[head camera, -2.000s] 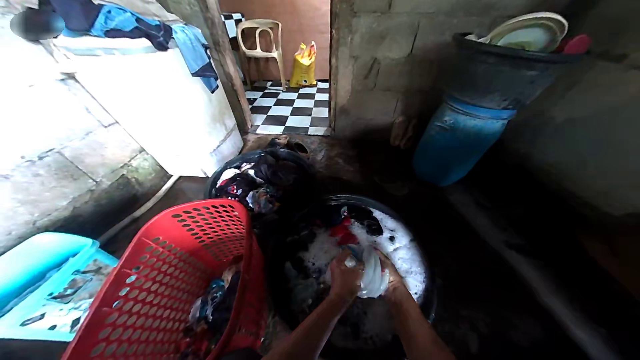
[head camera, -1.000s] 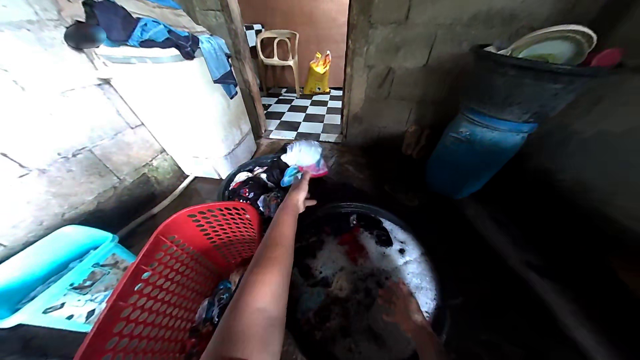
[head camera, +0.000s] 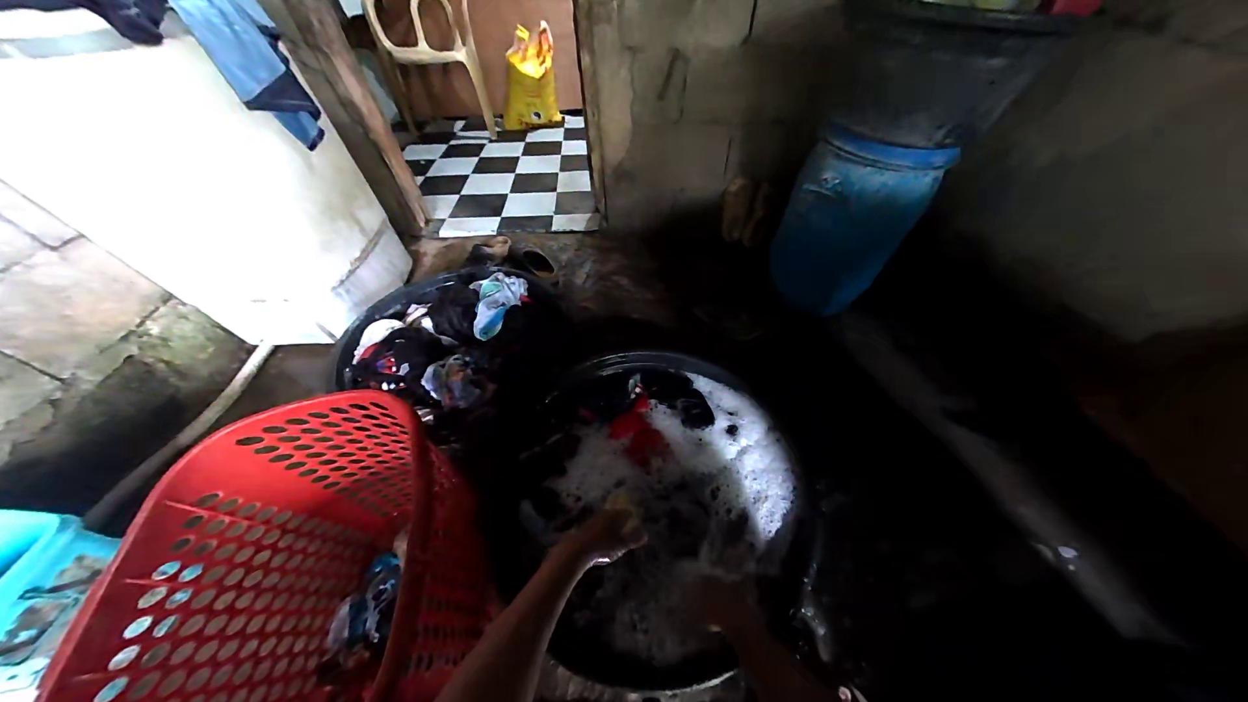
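Observation:
A round black basin (head camera: 643, 363) holds sudsy water with dark clothes and a red cloth (head camera: 639, 432) in it. My left hand (head camera: 612, 531) is over the suds near the middle of this basin, its fingers curled; whether cloth is in them cannot be told. Lower right in the basin, my right hand (head camera: 720, 597) is dark and blurred at the water, its fingers hidden. Behind and to the left, a second dark basin (head camera: 343, 353) is heaped with wet clothes, a white and light-blue cloth (head camera: 498, 304) on top.
A red perforated laundry basket (head camera: 263, 517) with some clothes stands at the left, beside a light-blue plastic container (head camera: 58, 556). A blue drum (head camera: 858, 219) stands at the back right under a dark tub (head camera: 936, 68). Beyond the doorway are a plastic chair (head camera: 424, 54) and a yellow bag (head camera: 532, 93).
My left hand has come back from the clothes pile to the sudsy basin. The white cloth, in my hands two seconds ago, now lies on that pile. The view has tilted down.

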